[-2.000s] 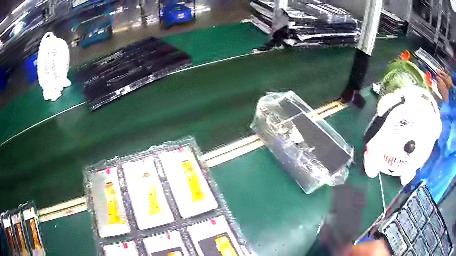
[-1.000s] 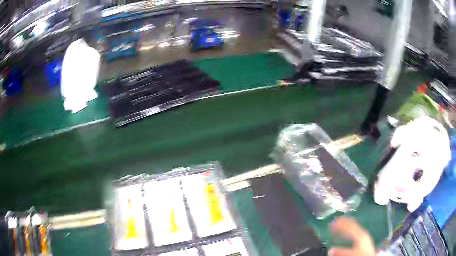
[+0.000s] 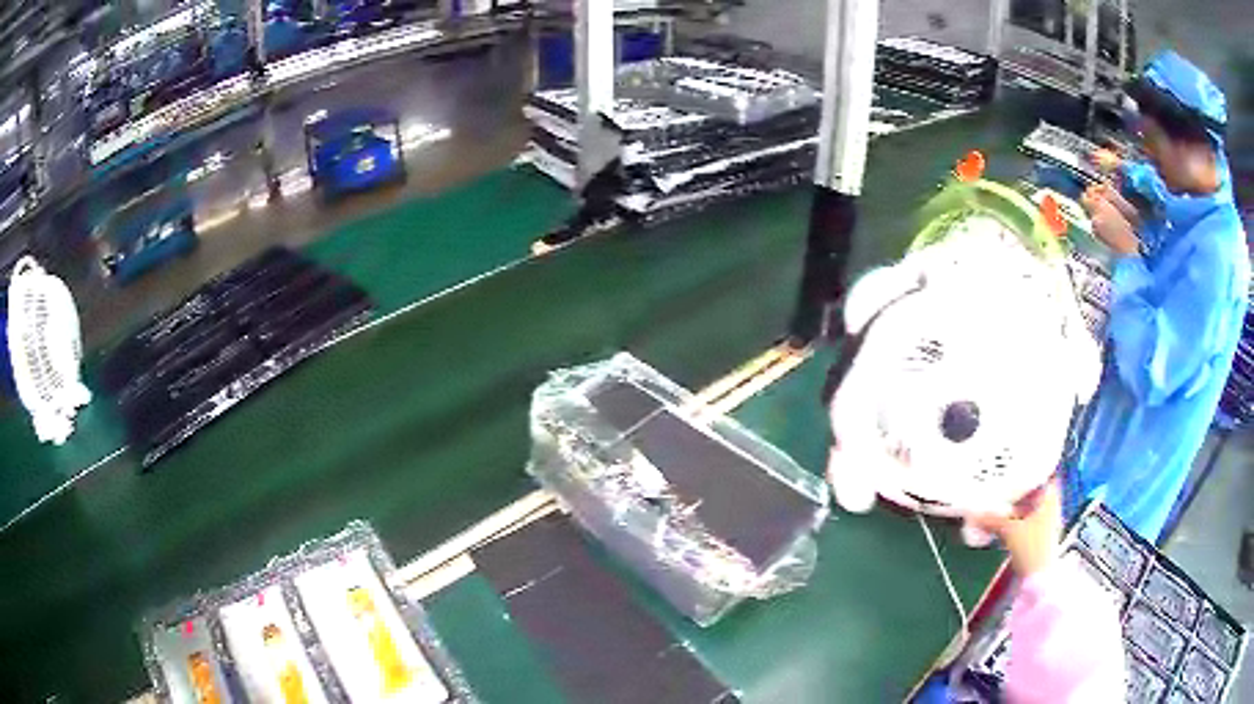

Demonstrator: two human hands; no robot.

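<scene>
My right hand (image 3: 1034, 534), with a pink sleeve, reaches to the lower edge of the white round fan (image 3: 970, 385) at the right. Its fingers are partly hidden, so I cannot tell if they grip it. My left hand is out of the picture. A clear six-pocket tray (image 3: 282, 571) at the bottom left is cut off by the edge; three white-backed screens with orange strips show. A flat black sheet (image 3: 598, 619) lies on the green bench beside a clear wrapped pack (image 3: 674, 481) with dark contents.
A dark multi-pocket tray (image 3: 1148, 605) is at the lower right. A person in blue (image 3: 1169, 316) stands beyond the fan. A post (image 3: 832, 179) rises by the belt (image 3: 413, 399). Black trays (image 3: 234, 344) lie across it, near a white object (image 3: 44, 351) at far left.
The view has swung right. The dark thing by my hand earlier now lies flat beside the wrapped pack, and my right hand has moved away from it to the fan.
</scene>
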